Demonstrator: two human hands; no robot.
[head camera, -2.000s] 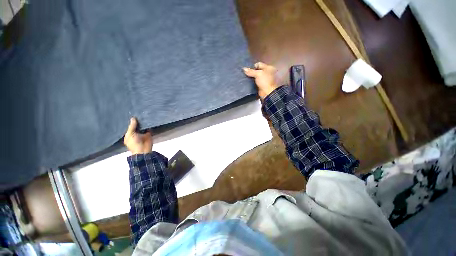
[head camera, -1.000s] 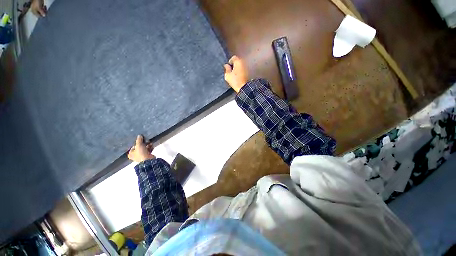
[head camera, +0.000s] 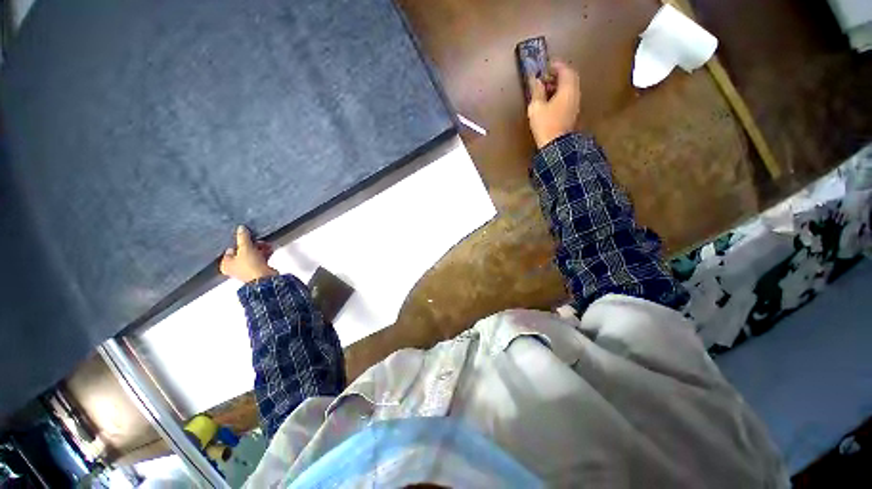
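Observation:
Dark blue-grey fabric (head camera: 249, 115) lies flat in a stack with a thick dark front edge. White paper (head camera: 382, 239) shows under and in front of that edge. My left hand (head camera: 248, 258) pinches the fabric's front edge, its thumb on top. My right hand (head camera: 555, 100) is off the fabric, to its right, with thumb and fingers around the black bar weight (head camera: 532, 52) on the table. Part of the weight is hidden by the fingers. A small dark plate (head camera: 330, 292) lies on the paper beside my left sleeve.
The brown table (head camera: 612, 191) carries a long tan stick (head camera: 746, 119) with a white scrap (head camera: 675, 46) at the right. A metal rail (head camera: 158, 411) and a yellow tape roll (head camera: 201, 430) are at the lower left. Heaped scraps (head camera: 774, 272) lie beyond the near edge.
My right hand has let go of the fabric corner and moved right onto the bar weight. My left hand stays on the front edge. The other person's hand at the upper left is out of view.

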